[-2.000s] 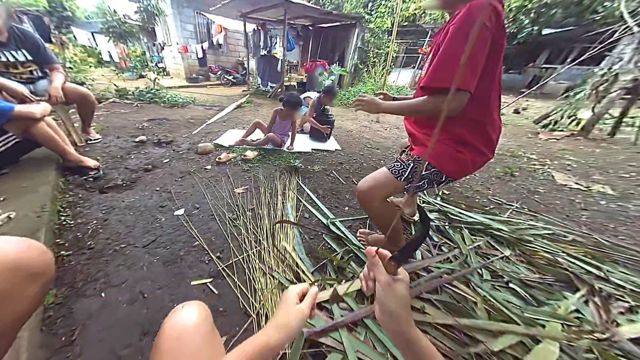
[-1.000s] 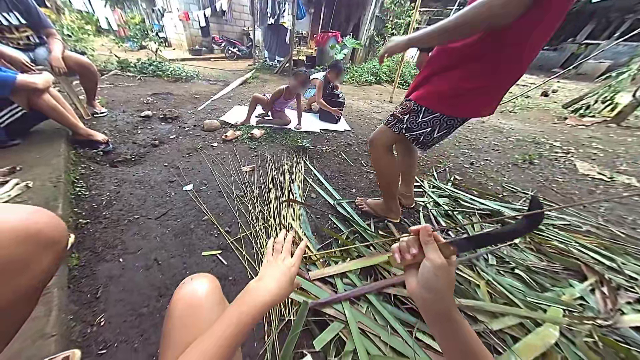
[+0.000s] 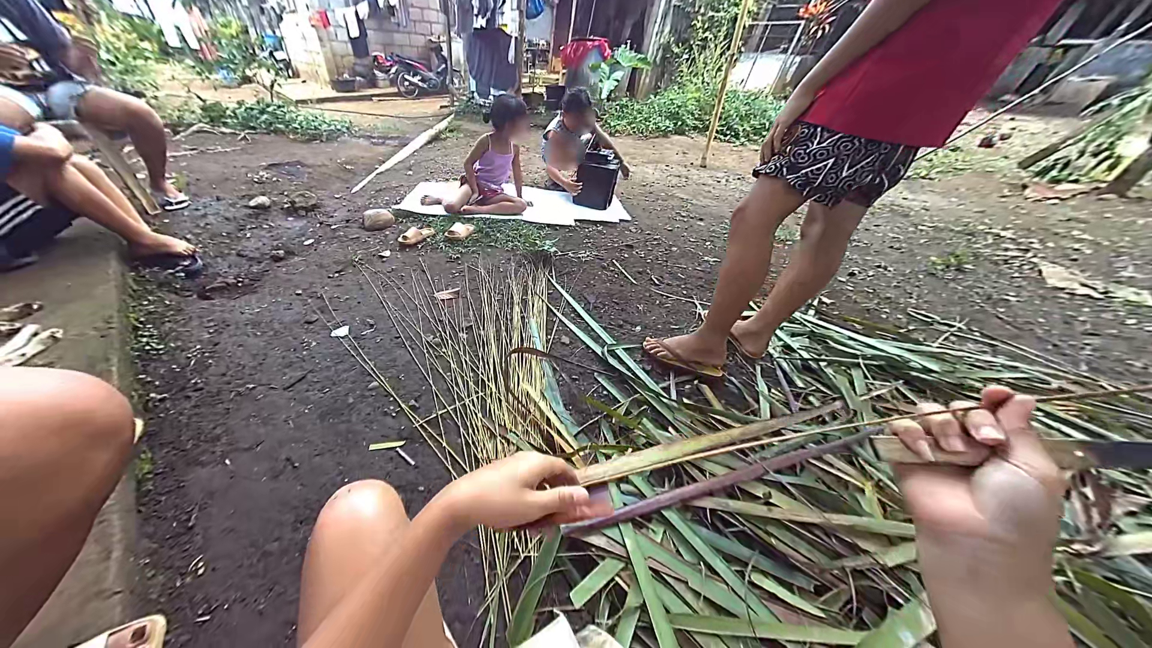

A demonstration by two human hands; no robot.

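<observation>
My left hand (image 3: 531, 490), low in the middle, is closed around the near end of a palm leaf strip (image 3: 702, 450); a purplish-brown strip (image 3: 711, 486) runs just below its fingers. At the right, my right hand (image 3: 976, 441) is palm up, gripping the wooden handle of a knife whose dark blade (image 3: 1116, 453) runs off the right edge. A thin leaf rib (image 3: 1080, 394) passes over its fingers. Beneath both hands lies a heap of cut green palm leaves (image 3: 765, 576). Left of the heap, a bundle of thin yellowish ribs (image 3: 486, 351) rests on the soil.
A person in a red shirt (image 3: 927, 72) stands at the leaves' far edge. Two children sit on a white sheet (image 3: 553, 207) beyond, near a stone (image 3: 378, 219) and slippers (image 3: 416, 236). Others sit at left by a concrete ledge (image 3: 72, 297). My knees are in front.
My left hand, open and raised a second ago, is now lower and closed on a strip. The knife's blade has moved rightward, mostly out of view. The standing person's raised arm has come down.
</observation>
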